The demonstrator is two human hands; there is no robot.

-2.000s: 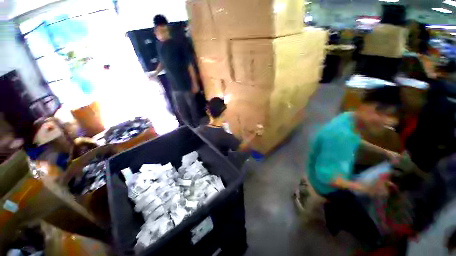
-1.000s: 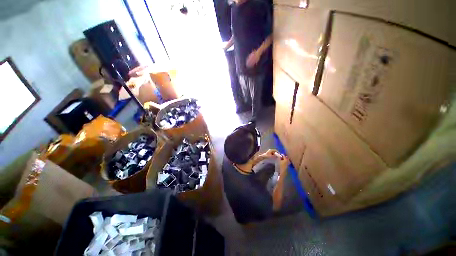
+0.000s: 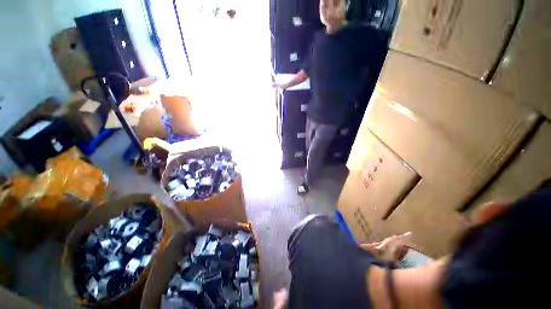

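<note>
Neither of my hands can be made out. Nearest in front stand three open cartons full of loose black and silver parts: one at lower left (image 3: 72, 246), one at bottom centre (image 3: 257, 280), and one behind them (image 3: 211, 208). A person in dark clothing (image 3: 329, 262) is very close at lower right, cut off by the edge and blurred. A hand (image 3: 386, 244) there is beside a small whitish item (image 3: 414, 258). A small patch of skin (image 3: 281, 299) shows at the bottom edge; I cannot tell whose it is.
Tall stacked brown cartons (image 3: 447, 127) fill the right side. Another person (image 3: 338, 75) stands by black stacked containers (image 3: 294, 114) at a bright doorway (image 3: 232, 72). Orange-taped packages (image 3: 66, 181), a long-handled trolley (image 3: 124, 121) and a black box (image 3: 42, 142) are at left.
The view has turned and moved forward from the black bin of white pieces, now out of view. The three cartons show larger. The crouching person now fills the lower right. The standing person shows more fully.
</note>
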